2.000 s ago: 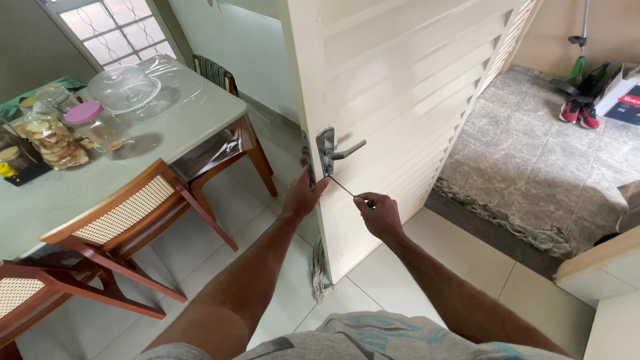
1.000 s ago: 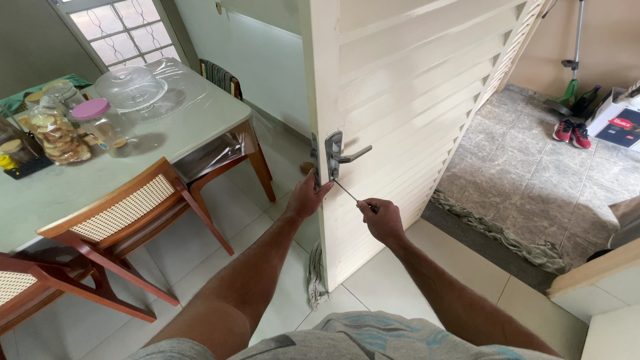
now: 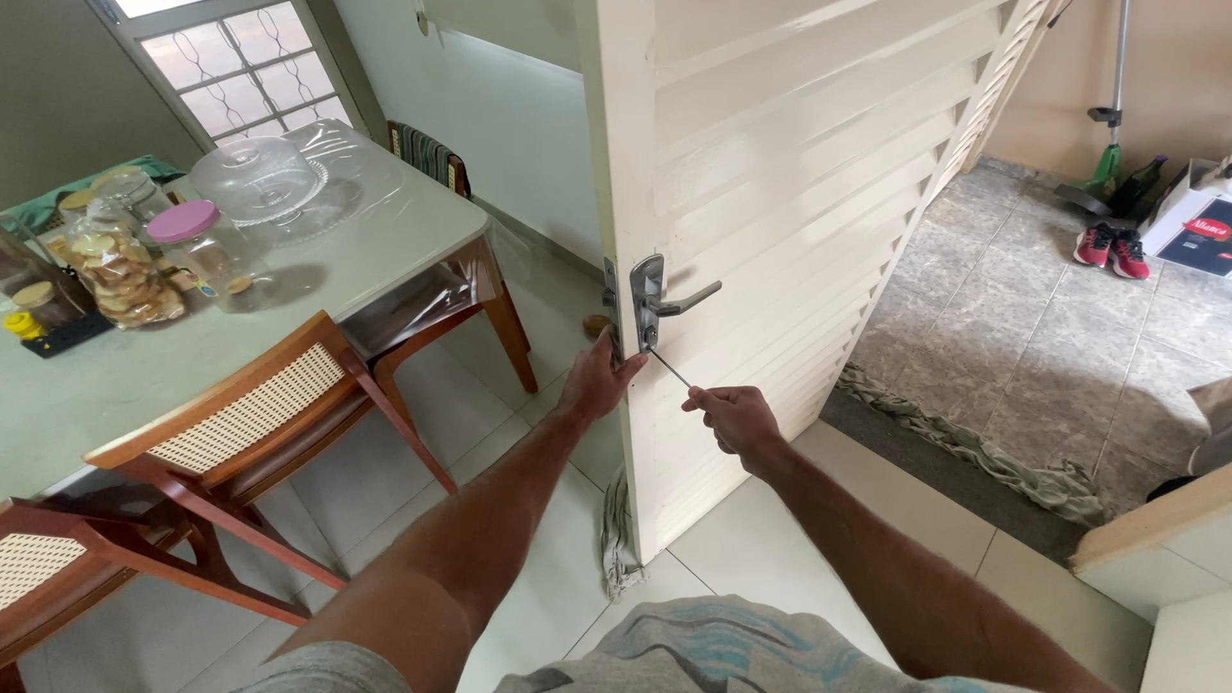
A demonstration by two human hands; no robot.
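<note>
A white louvered door [image 3: 760, 192] stands ajar in front of me, with a metal lever handle [image 3: 685, 299] on its escutcheon plate [image 3: 648, 279]. My right hand [image 3: 736, 419] grips a thin-shafted screwdriver [image 3: 671, 369], its handle mostly hidden in the fingers. The shaft's tip meets the lower end of the plate, just below the keyhole. My left hand [image 3: 597, 380] grips the door's edge beside the lock, thumb on the near face close to the tip; its other fingers are partly hidden.
At left, a table [image 3: 404, 207] holds jars and a glass cake dome [image 3: 260, 178], with wooden chairs [image 3: 250, 414] alongside. A rolled cloth [image 3: 972, 443] lies along the doorway threshold. Red sneakers [image 3: 1112, 250] and a box [image 3: 1193, 226] are on the tiles beyond. Another cloth [image 3: 616, 539] hangs low by the door's edge.
</note>
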